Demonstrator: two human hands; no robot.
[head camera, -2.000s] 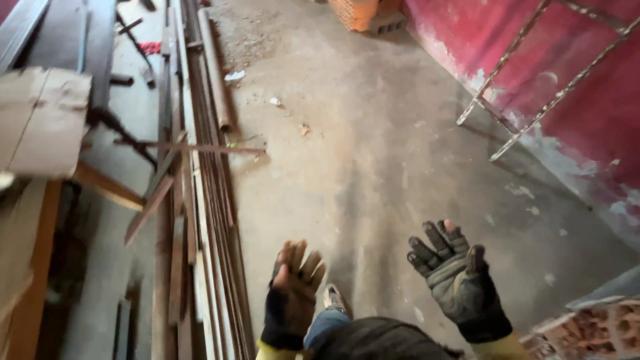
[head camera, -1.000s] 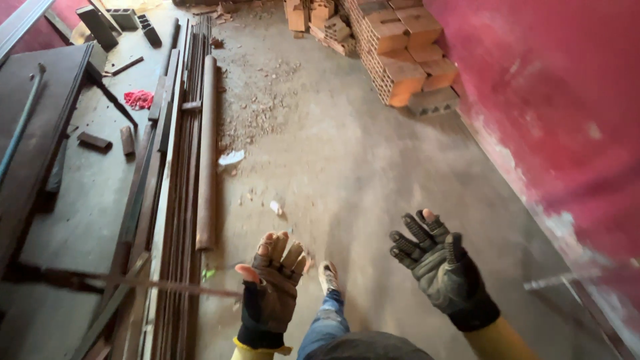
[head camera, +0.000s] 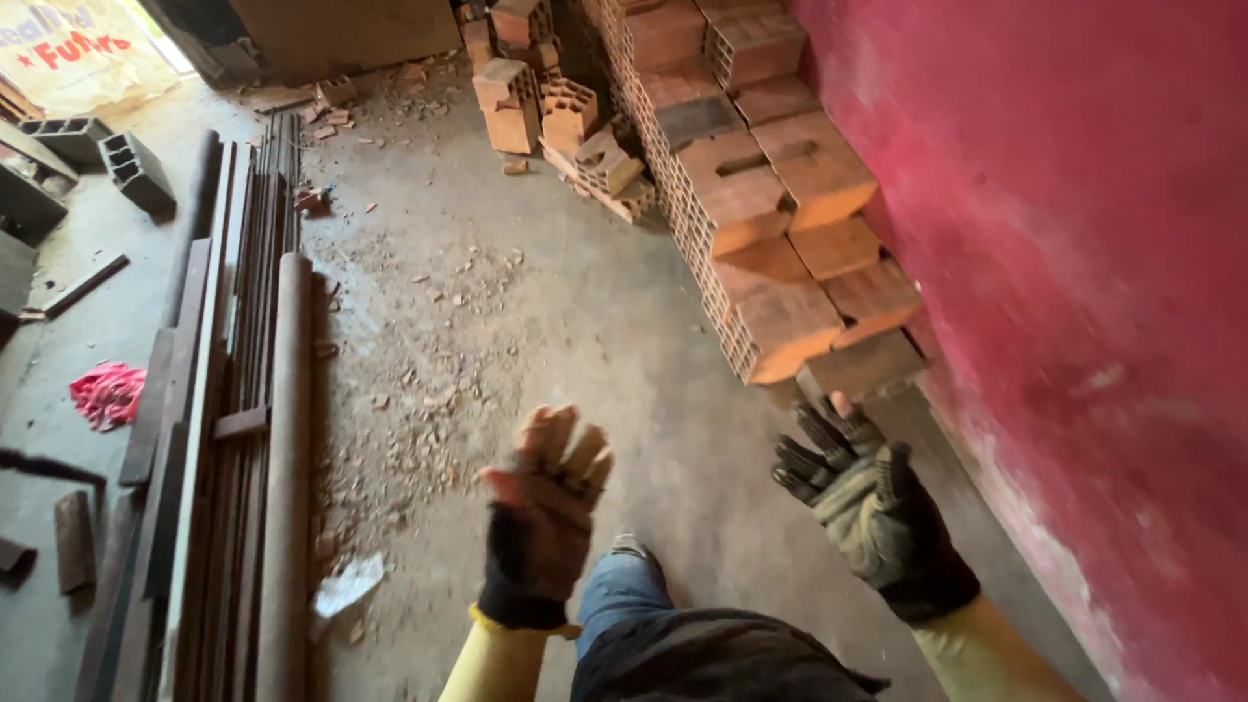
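Observation:
My left hand (head camera: 548, 517), in a brown and black work glove with some fingertips bare, is held up over the floor, palm showing and fingers apart, with nothing in it. To the right, my right hand (head camera: 868, 502), in a grey and black glove, is likewise spread and empty. Just beyond its fingers, in the picture, stands a stepped stack of hollow clay bricks (head camera: 770, 195); the hand does not appear to hold any. A grey block (head camera: 863, 369) sits at the stack's near end.
Long metal profiles (head camera: 244, 390) and a round pipe (head camera: 285, 468) lie along the left. Brick rubble (head camera: 419, 409) and a plastic scrap (head camera: 348, 585) litter the floor. Loose bricks (head camera: 512, 107) stand ahead, concrete blocks (head camera: 136, 171) far left. A red wall (head camera: 1072, 244) bounds the right.
The view has moved forward, bringing the brick stack much nearer; the ladder-like metal frame by the red wall has left the view. Both hands stay raised and empty.

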